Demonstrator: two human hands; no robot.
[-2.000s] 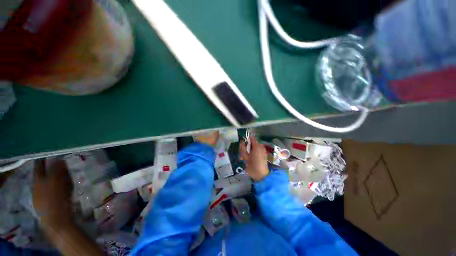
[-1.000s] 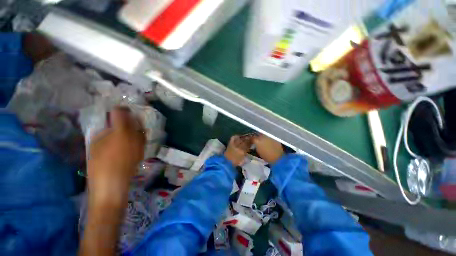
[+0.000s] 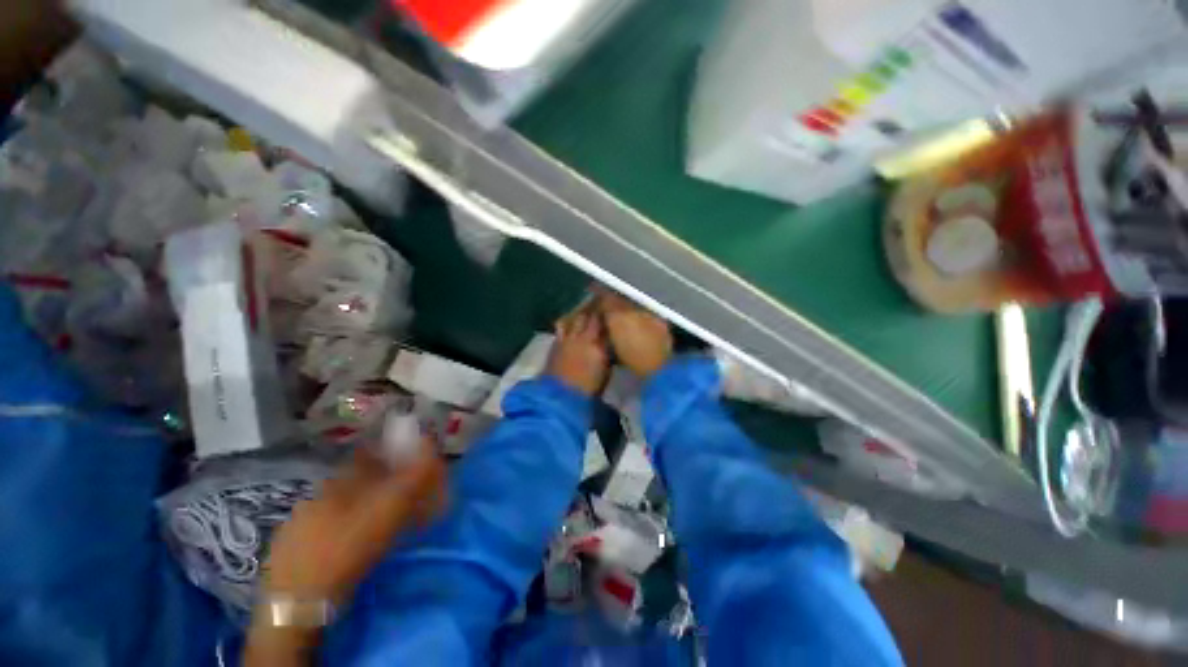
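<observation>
My left hand [image 3: 581, 349] and my right hand [image 3: 635, 336] are close together at the shelf's edge, above the dark green work surface. Their fingers are blurred and partly hidden, so what they hold cannot be told. Small white cartons [image 3: 440, 378] lie just left of my left hand. Another small carton [image 3: 629, 474] lies below my hands, between my blue sleeves. More cartons with red marks and lamp units [image 3: 612, 547] lie nearer my body.
A neighbour's hand [image 3: 352, 515] reaches in at lower left, near bagged cords [image 3: 235, 528] and a heap of bagged units [image 3: 117, 196]. The metal-edged shelf [image 3: 625, 248] slants above my hands, bearing a printed carton [image 3: 834, 98], a cup [image 3: 997, 222] and a bottle [image 3: 1166, 482].
The view has shifted, and the shelf items sit further right. My hands are still together by the shelf edge. The neighbour's hand has moved down and right, uncovering a bagged white carton.
</observation>
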